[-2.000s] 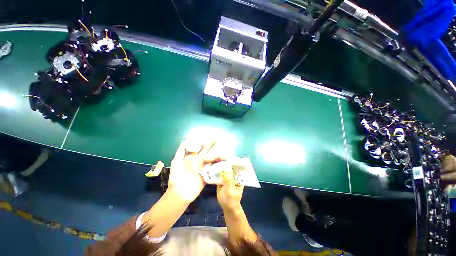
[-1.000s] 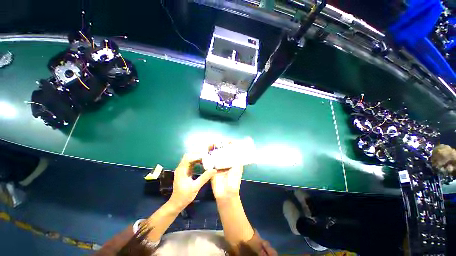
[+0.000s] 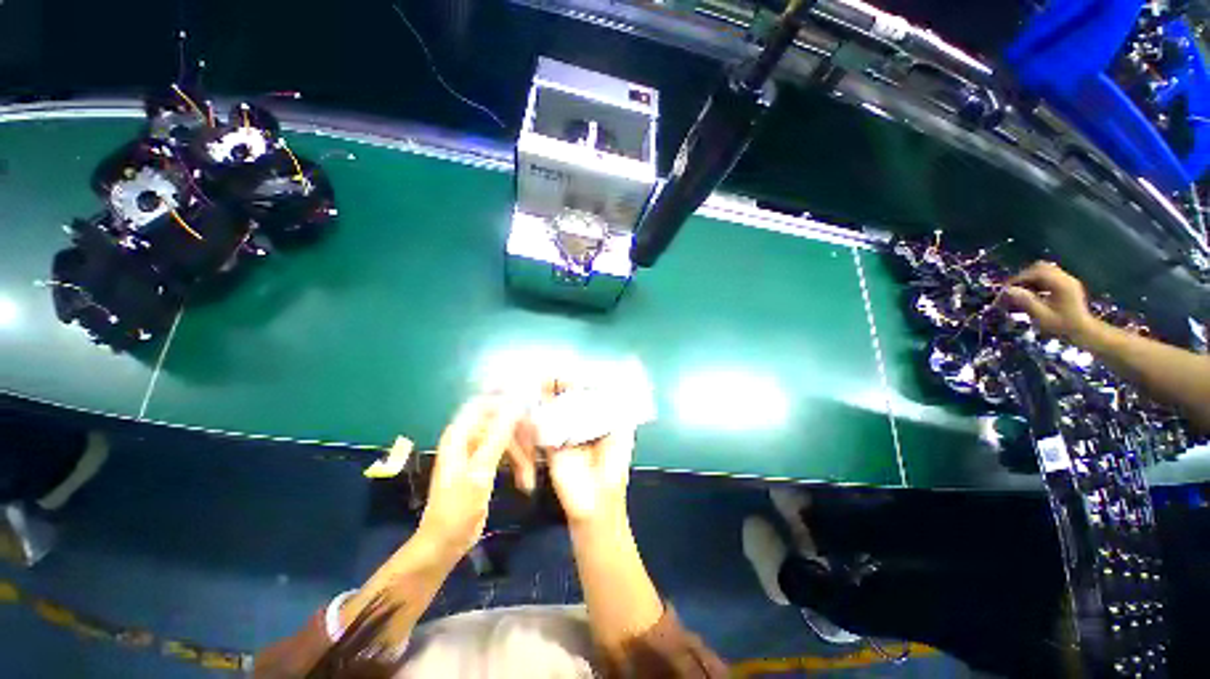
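Observation:
A small flat white piece (image 3: 591, 409), perhaps a paper slip, is held over the bench's near edge and partly washed out by glare. My right hand (image 3: 591, 471) grips it from below. My left hand (image 3: 480, 444) is at its left side, fingers bent and blurred; whether they hold anything cannot be told. A small yellow piece (image 3: 390, 459) sits at the bench edge to the left of my left hand.
A grey-white box (image 3: 580, 186) stands at the far bench edge, with a thick black bar (image 3: 703, 166) beside it. Black wired units (image 3: 179, 219) are piled left. More units (image 3: 962, 332) lie right, where another person's hand (image 3: 1052, 303) reaches in. Perforated black trays (image 3: 1128, 557) are at lower right.
The white piece has turned and been lowered between my hands, and my left fingers have shifted along it. Another person's hand has come over the units at the right. The view has shifted slightly.

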